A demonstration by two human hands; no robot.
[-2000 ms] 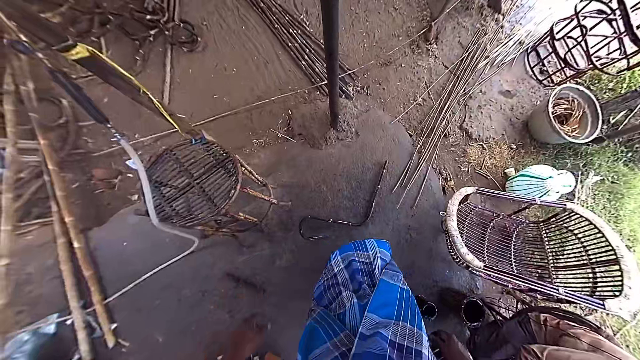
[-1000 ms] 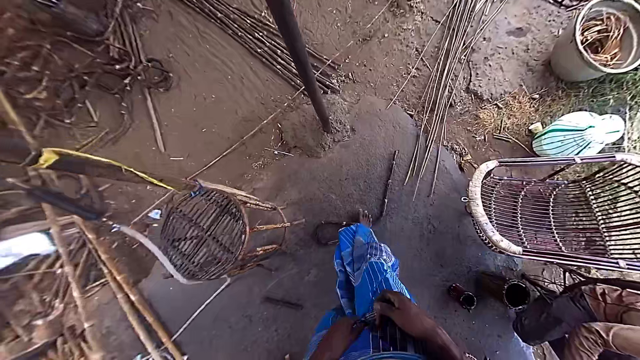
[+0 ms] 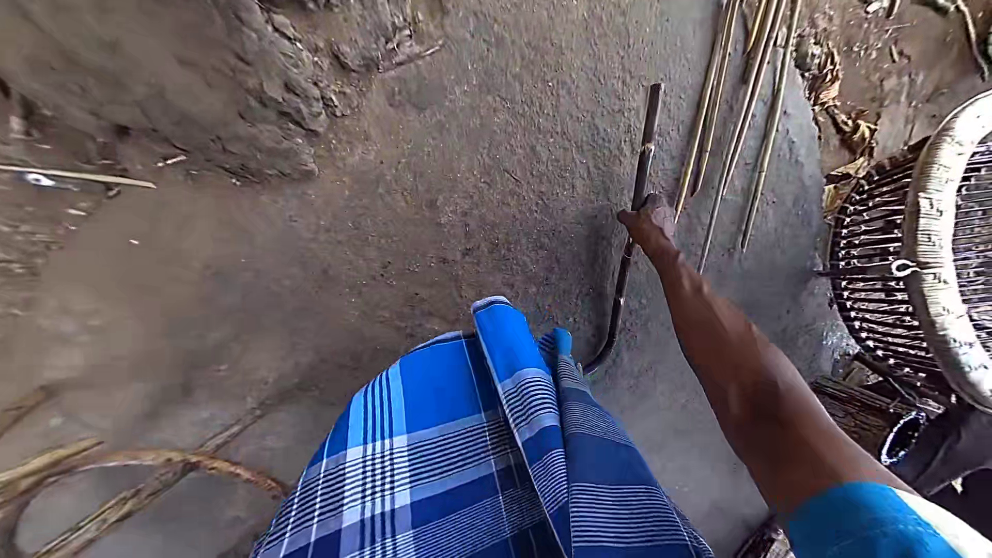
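Observation:
My right hand (image 3: 649, 220) reaches down at the right of centre, its fingers closed around a dark bent cane rod (image 3: 621, 287). The rod's straight upper part rises above the hand; its lower end curves in behind the blue checked cloth (image 3: 434, 434) over my legs. Just right of the hand lie several thin cane strips (image 3: 732, 147) on the ground. My left hand does not show.
A woven cane chair (image 3: 934, 256) with a pale wrapped rim stands at the right. Below it are a dark container (image 3: 903, 438) and part of another person's dark clothing. Curved and straight canes (image 3: 147, 465) lie at lower left. A rough mound (image 3: 271, 85) is at upper left.
My hands were together over the cloth one second ago; now the right one grips the bent rod, which lay on the ground. The view has moved closer to the ground.

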